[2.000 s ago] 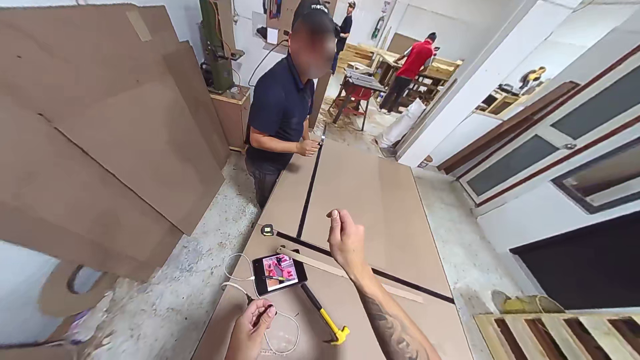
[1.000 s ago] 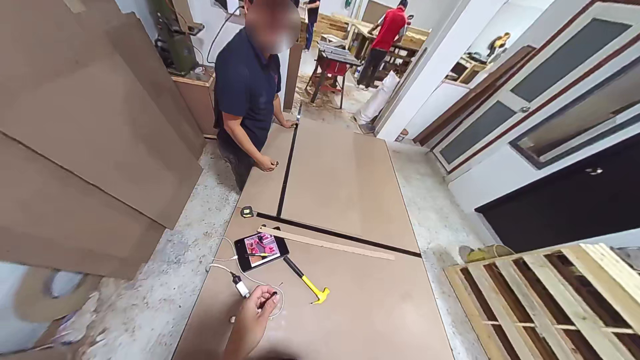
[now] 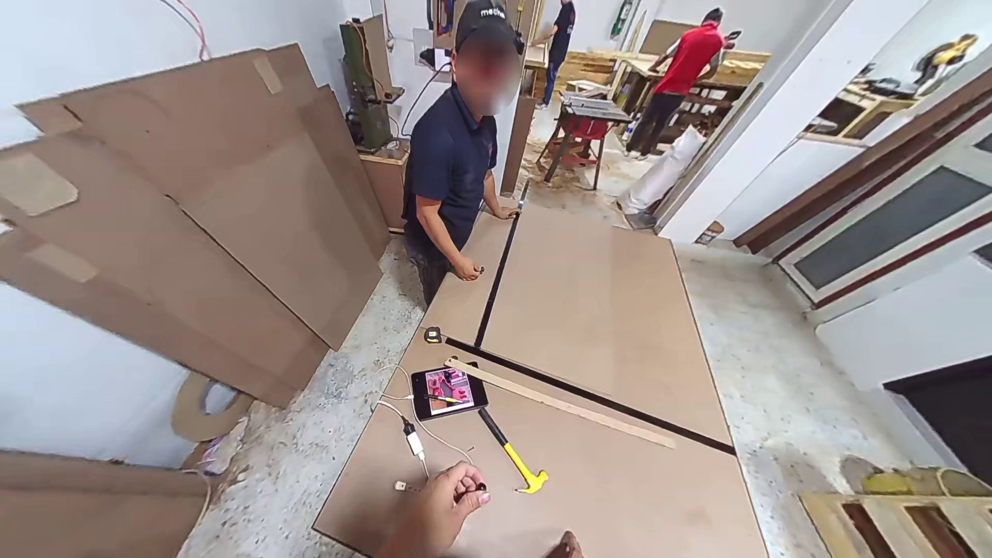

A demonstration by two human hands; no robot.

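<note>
Low in the view, my left hand [image 3: 453, 496] pinches a small black object [image 3: 481, 487] between thumb and fingers. Only a fingertip or so of my right hand [image 3: 568, 545] shows at the bottom edge; the rest is out of frame. A yellow claw hammer with a black grip [image 3: 513, 457] lies to the right of my left hand. Behind it are a tablet [image 3: 449, 390] with a lit screen, white cables with an adapter [image 3: 415, 442], and a thin wooden strip [image 3: 566, 403]. Two black strips [image 3: 589, 392] [image 3: 497, 283] meet on the brown board [image 3: 651, 496]. A tape measure [image 3: 432, 335] sits near its left edge.
A co-worker [image 3: 453, 170] stands at the board's far left, hands on it. Large brown panels [image 3: 194, 201] lean at the left. A table saw [image 3: 593, 112] and another person [image 3: 686, 70] are farther back. A wooden pallet [image 3: 899, 523] lies at lower right.
My right hand, raised over the board two seconds ago, is now mostly out of view at the bottom. The co-worker's hands, together at first, are apart on the board.
</note>
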